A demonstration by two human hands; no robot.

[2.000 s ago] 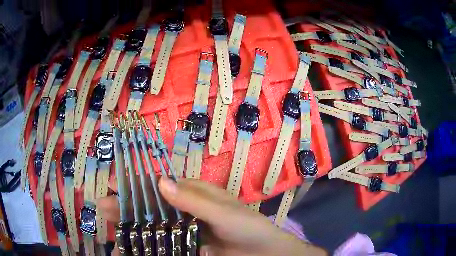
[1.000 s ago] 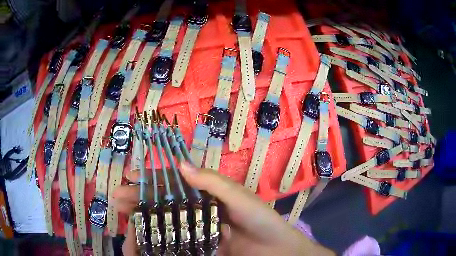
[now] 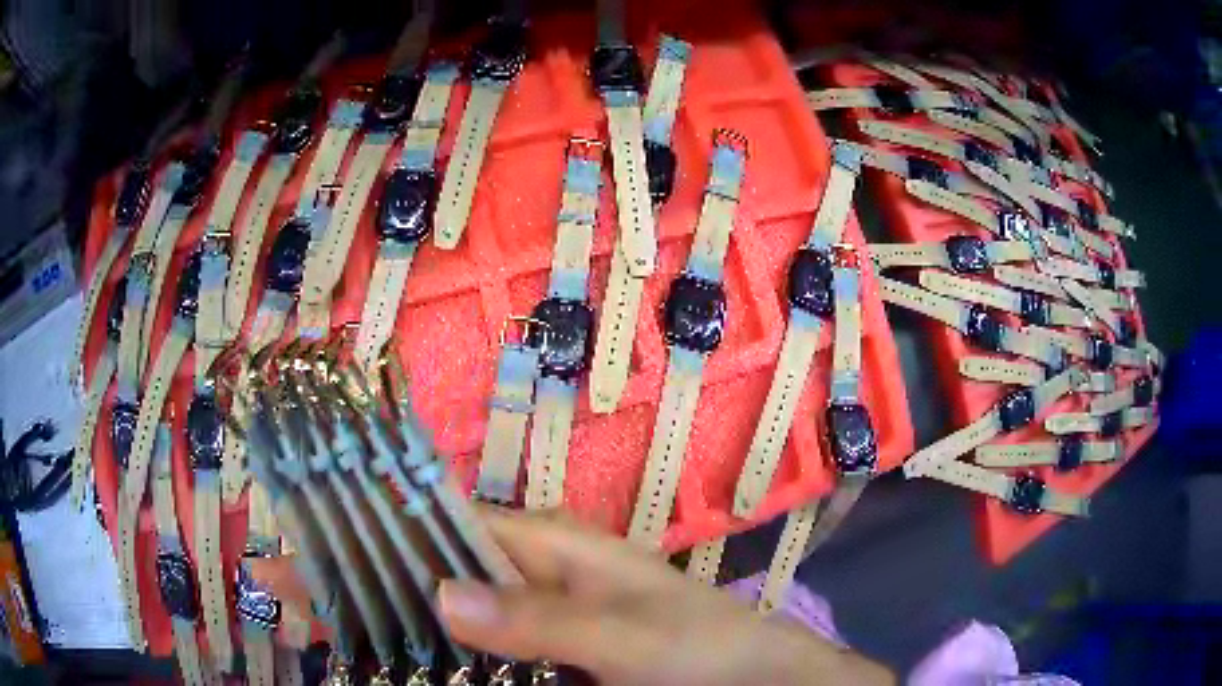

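Observation:
My right hand (image 3: 590, 590) reaches in from the lower right and is closed on a bundle of smartwatches (image 3: 389, 536). The thumb lies on the near side. Skin shows at the bundle's left edge, likely fingertips of the same hand. The blue-grey buckle straps point up and left, with metal buckles at their tips, blurred. The gold-toned cases stand side by side at the bottom edge, partly cut off. The red-orange tray (image 3: 456, 328) lies behind, with watches (image 3: 697, 315) laid lengthwise on it. My left hand cannot be made out.
A second red-orange tray (image 3: 1005, 529) at right is covered with crossing watches (image 3: 1019, 409). At left are a white sheet (image 3: 67, 550) and a black coiled cable (image 3: 38, 462). Blue things stand at the right edge. Pink sleeve fabric (image 3: 965, 657) shows at the bottom right.
The bundle has moved left and down and its straps tilt more to the left. Its cases now partly leave the bottom edge. The trays sit slightly further left in view.

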